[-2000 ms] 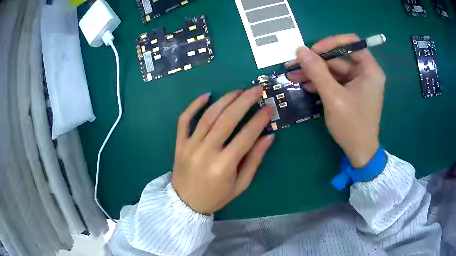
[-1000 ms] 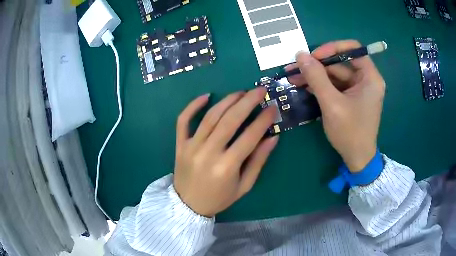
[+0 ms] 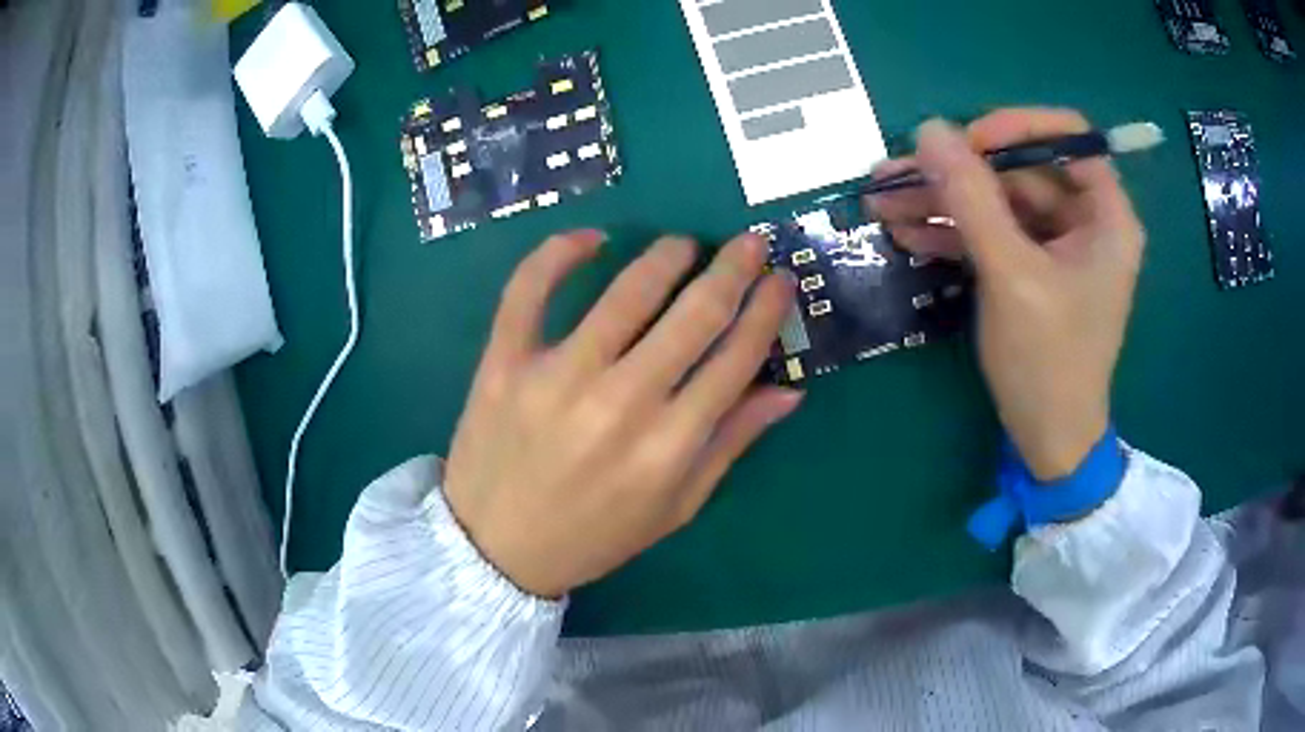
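A black circuit board [image 3: 873, 293] with small pads and bright glare lies on the green mat. My left hand [image 3: 616, 393] rests palm down with its fingertips on the board's left edge, fingers spread. My right hand [image 3: 1052, 265], with a blue band at the wrist, holds a thin black pen-like tool [image 3: 1052, 152] with a pale rear end. The tool's dark tip points left, over the board's top edge; whether it touches is unclear. My right fingers hide the board's upper right. A white label sheet [image 3: 809, 172] with grey rectangles lies just above the board.
Another notched circuit board [image 3: 511, 143] lies upper left, part of one more [image 3: 480, 26] beyond it. A white charger [image 3: 291, 69] with a thin cable [image 3: 348, 272] and a whitish packet [image 3: 201, 215] lie left, beside grey-white tubing [image 3: 86, 372]. A narrow board [image 3: 1231, 198] lies right.
My right hand and the tool have shifted right, the tip now further right along the board's top edge. My left hand has moved slightly left, its fingers still on the board.
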